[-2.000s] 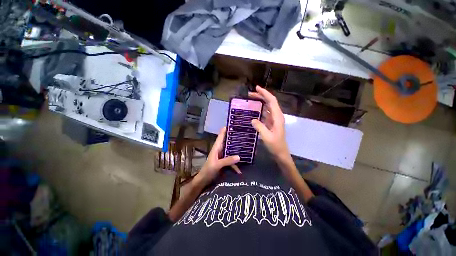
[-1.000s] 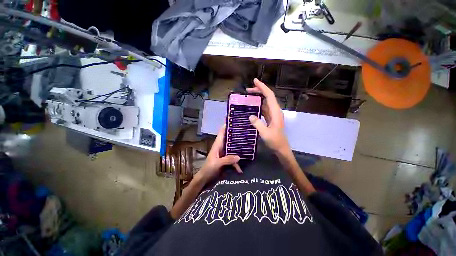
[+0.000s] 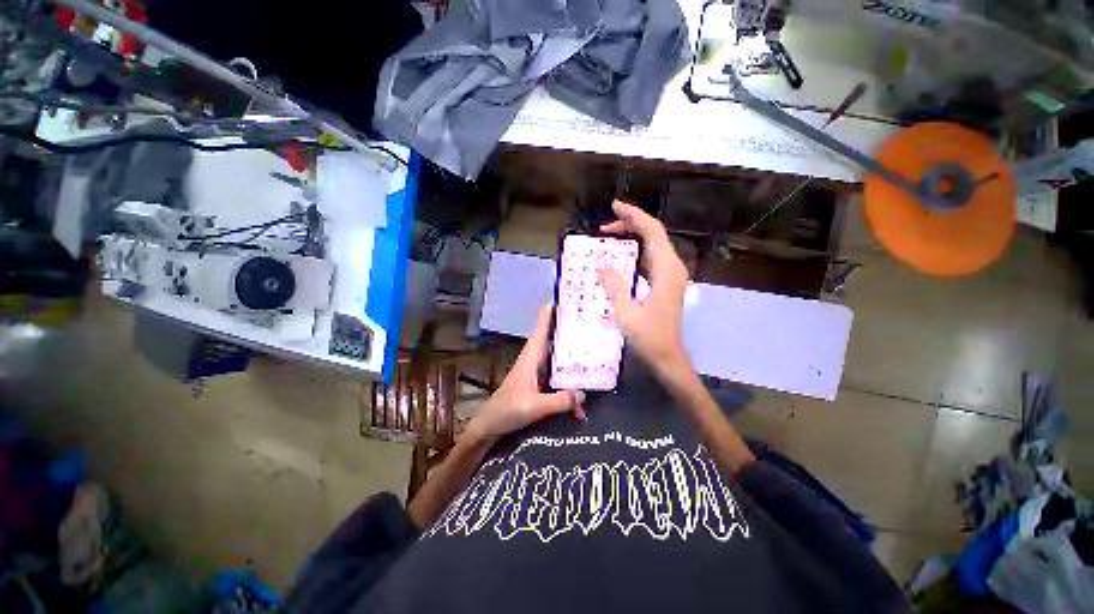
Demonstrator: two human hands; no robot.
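Note:
A smartphone (image 3: 588,324) with a bright, pale pink screen is held upright in front of my torso. My left hand (image 3: 524,386) grips its lower left side and bottom corner. My right hand (image 3: 651,298) is along its right side, with the thumb over the upper right part of the screen and fingers at the upper right edge. Some fingers are hidden behind the phone.
Grey garment pieces (image 3: 480,84) hang over the white table edge. An orange disc (image 3: 939,228) feeds a grey strip (image 3: 810,127) toward the needle area. A pale bench (image 3: 768,339) lies below. A second sewing machine (image 3: 216,278) and wooden chair (image 3: 414,402) are at left.
The phone screen has changed from a dark list to a bright pale page. My right thumb has moved slightly up over the screen. The left thumb no longer lies across its lower edge.

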